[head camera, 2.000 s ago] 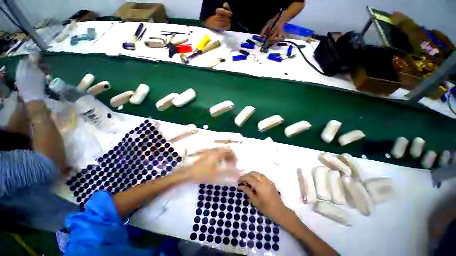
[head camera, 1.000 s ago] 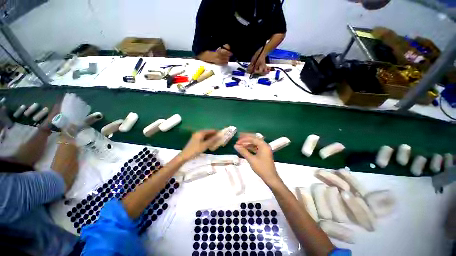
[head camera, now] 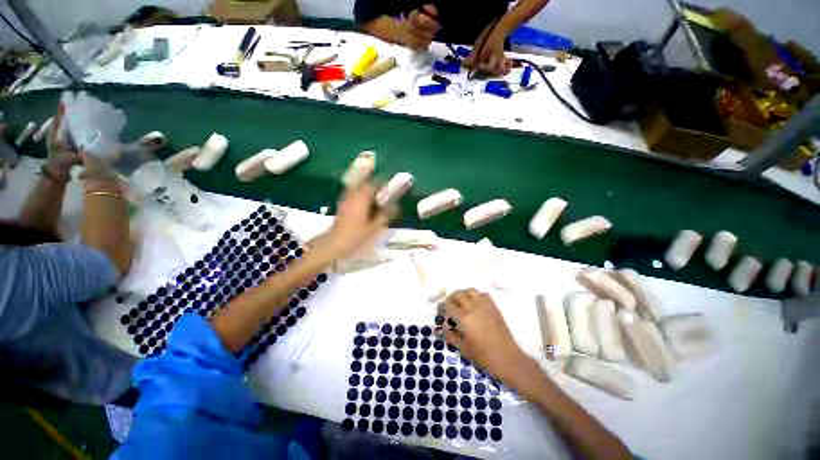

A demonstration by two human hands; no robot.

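Observation:
A clear sheet with rows of black discs (head camera: 423,386) lies on the white bench. My right hand (head camera: 481,332) rests at its upper right edge, fingertips on the discs; whether it grips one cannot be told. My left hand (head camera: 360,225) is blurred over the near edge of the conveyor, its fingertips by a cream housing (head camera: 360,169) on the green belt; whether it touches or holds it cannot be told. Another cream housing (head camera: 395,188) lies just right of my left hand.
A second disc sheet (head camera: 225,274) lies under my left forearm. A housing pile (head camera: 620,328) is at right. More housings (head camera: 486,213) line the green conveyor (head camera: 539,162). A neighbour's hands are at left near a clear bottle (head camera: 157,184). A person works opposite among blue cylinders (head camera: 497,88).
My right hand has moved from above the belt down to the disc sheet. My left hand has shifted slightly and still reaches toward the belt. The belt housings have moved left.

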